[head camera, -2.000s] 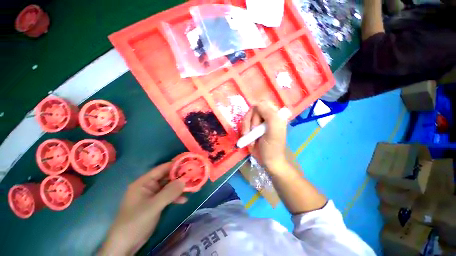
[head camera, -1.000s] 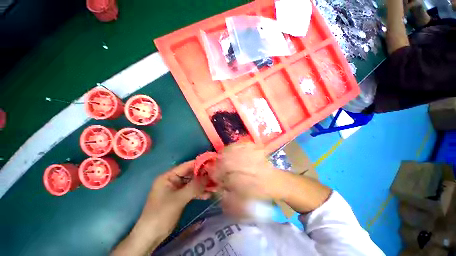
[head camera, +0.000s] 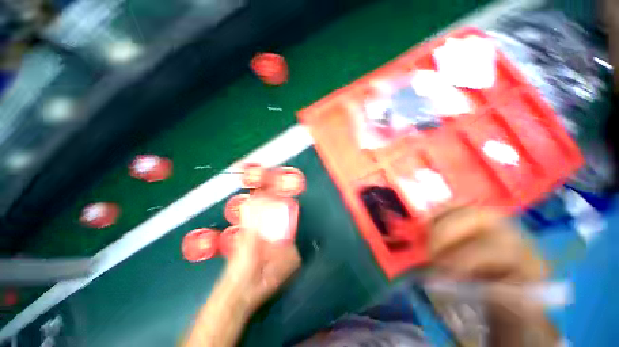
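The frame is blurred. My left hand holds a red-orange housing over the group of housings on the green bench and hides part of them. Other housings show around it, one at the group's near left and one behind the held one. My right hand is at the near edge of the red-orange parts tray, closed around a pale pen-shaped tool; its tip cannot be made out. Small black parts lie in the tray's near corner compartment, with small white parts beside them.
A pale metal strip separates the bench from the green belt. Separate housings sit on the belt. Clear bags and a white packet lie on the tray. Silvery parts are heaped beyond it.
The view has swung left and shows more belt. My left hand has carried the housing from the tray's near corner to the group. My right hand has parted from it and moved right.
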